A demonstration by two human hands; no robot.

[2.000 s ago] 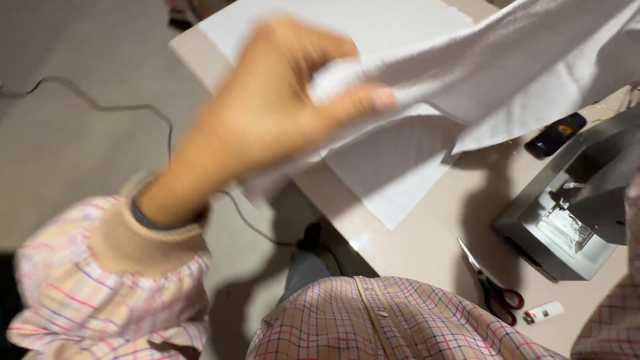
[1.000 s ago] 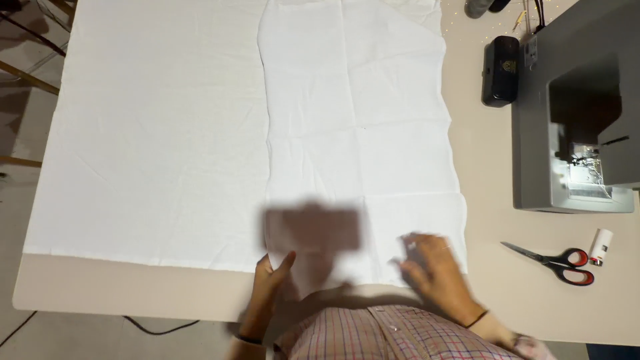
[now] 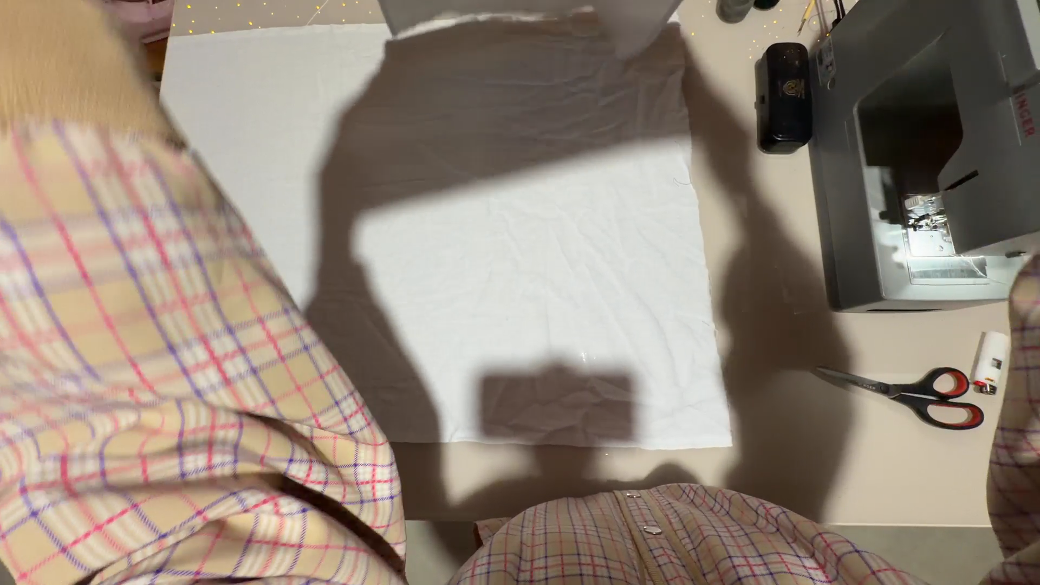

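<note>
White fabric [image 3: 528, 284] lies spread on the table, lightly wrinkled, with shadows of my arms and of a raised piece across it. Part of a further cloth piece [image 3: 504, 8] shows above the far edge, at the top of the view. Neither of my hands can be seen. My left sleeve, in checked cloth with a tan cuff, fills the left side and reaches up out of view. Only a bit of my right sleeve shows at the right edge. What the hands hold is hidden.
A grey sewing machine [image 3: 837, 203] stands at the right with its lamp lit. Left of it lies a black case [image 3: 784, 97]. Scissors with black and red handles [image 3: 918, 394] and a white lighter [image 3: 990, 361] lie nearer me on the table [image 3: 772, 479].
Both hands, seen at the near end of the fabric a second ago, have left the view. The narrower cloth piece no longer lies flat there; a piece is now raised at the top.
</note>
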